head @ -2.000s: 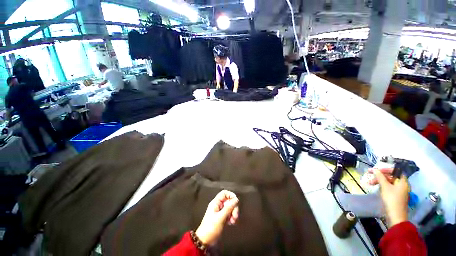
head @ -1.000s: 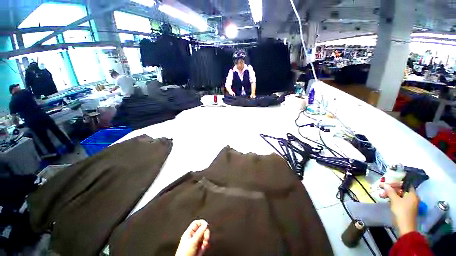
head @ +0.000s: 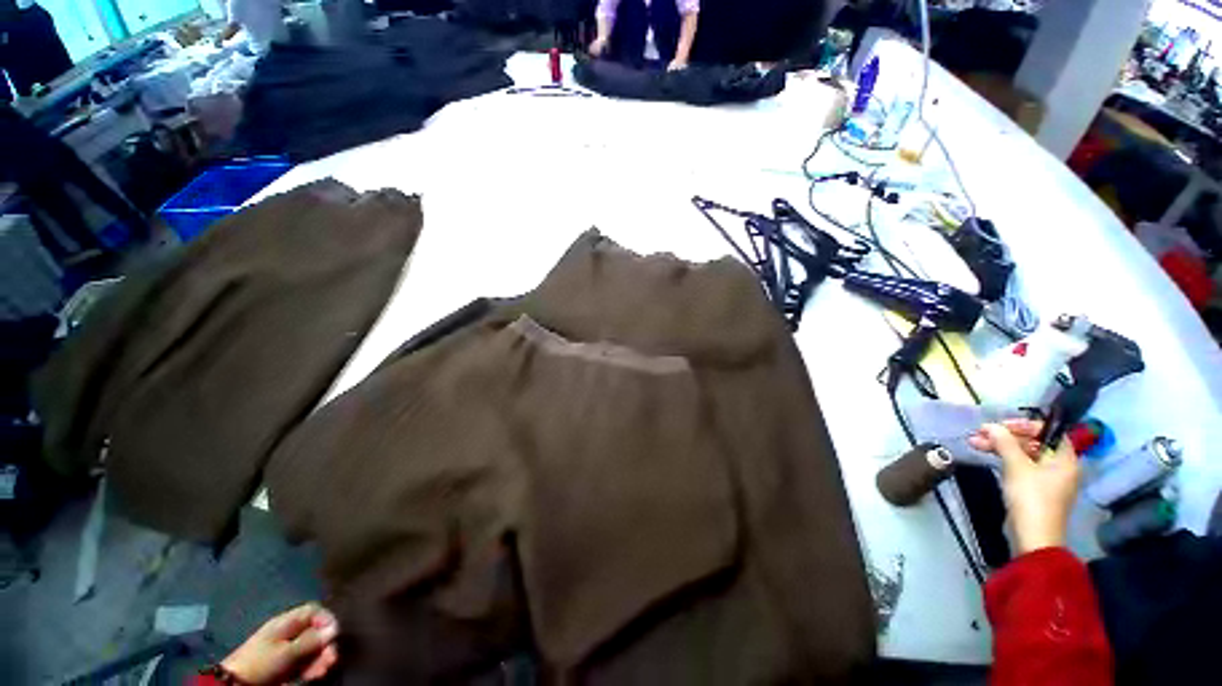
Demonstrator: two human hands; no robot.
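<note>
A brown garment with a gathered waistband (head: 630, 462) lies spread in front of me, over another brown garment (head: 791, 442). A further brown garment (head: 241, 322) lies to the left. My left hand (head: 284, 646) is low at the left, beside the front garment's lower edge, with thumb and fingertips pinched; no needle or thread can be made out there. My right hand (head: 1035, 480) is at the right, over the pale card, with small dark snips (head: 1052, 426) in its grip. A brown thread cone (head: 914, 474) lies left of that hand.
Black hangers (head: 791, 255), a hair dryer (head: 925, 302) and cables lie right of centre. A white and dark spray gun (head: 1039, 369) and spools (head: 1136, 472) are near my right hand. A person (head: 646, 30) handles dark garments (head: 677, 81) at the far end. A blue crate (head: 221, 190) stands left.
The view has tipped downward. My left hand has moved down and left, away from the front waistband. My right hand is lower and nearer the cone, below the spray gun.
</note>
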